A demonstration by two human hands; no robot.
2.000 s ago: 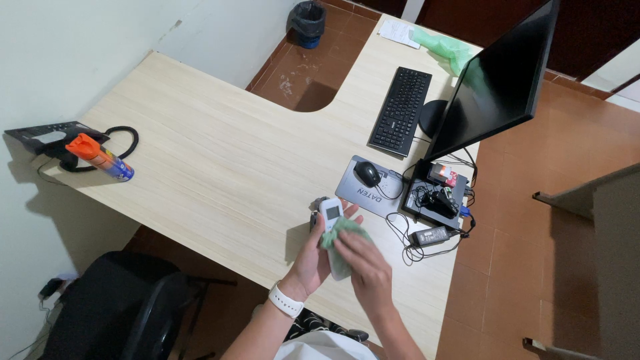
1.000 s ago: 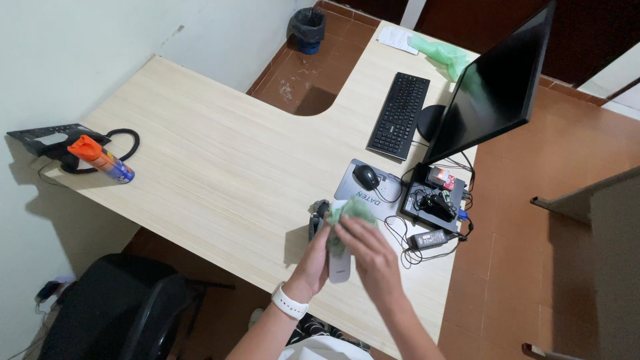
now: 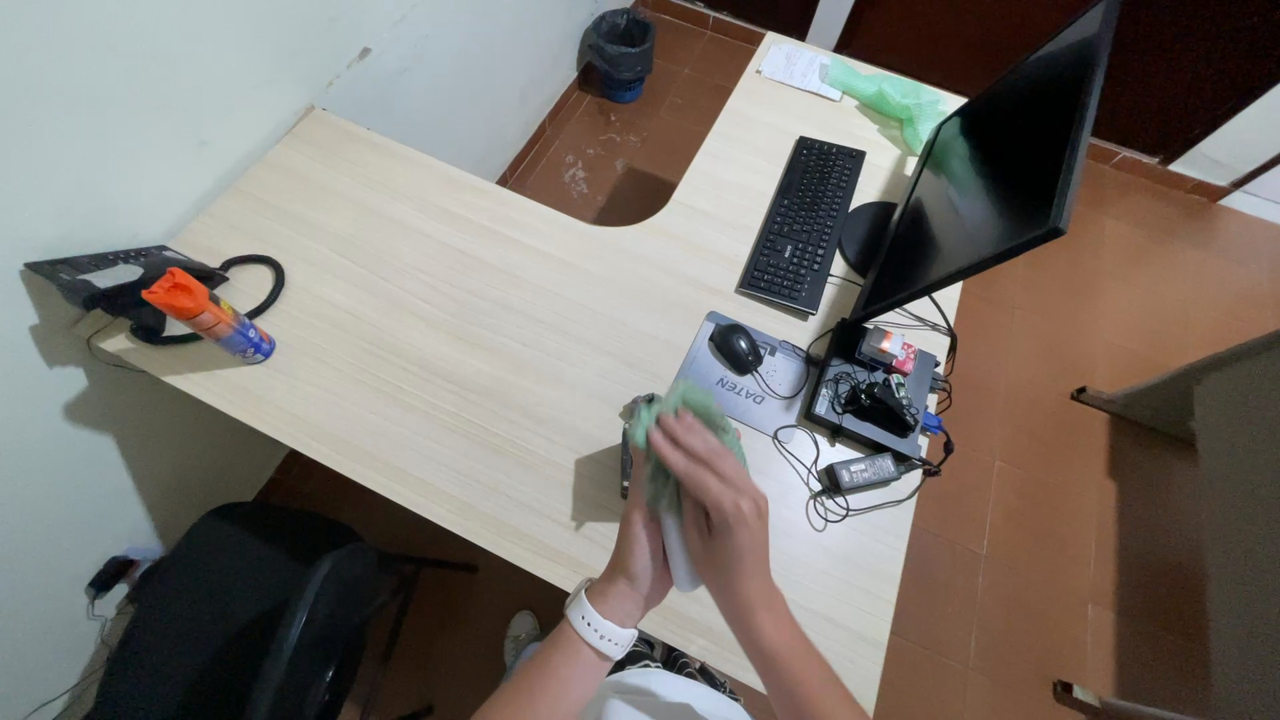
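Between my hands, above the near part of the desk, is a white handheld device [image 3: 680,552], mostly hidden by a green cloth [image 3: 662,480]. My left hand [image 3: 640,560], with a white watch band [image 3: 600,620] at its wrist, holds the device from the left. My right hand [image 3: 722,505] presses the green cloth over the device's upper part, its fingers slightly blurred. Just beyond my left hand a dark object [image 3: 628,455] stands on the desk, partly hidden. A black mouse [image 3: 737,348] lies on a grey mouse pad [image 3: 745,398] beyond my hands.
A black keyboard [image 3: 803,225], a monitor [image 3: 990,160] and a small black computer [image 3: 850,425] with cables and a power adapter [image 3: 862,472] occupy the right. A spray can [image 3: 210,315] stands by a desk phone [image 3: 110,275] at left. A black chair [image 3: 230,610] is lower left.
The device's screen showed two seconds ago; now the cloth covers its upper part. My right hand has shifted over it with the cloth. The desk items have not moved.
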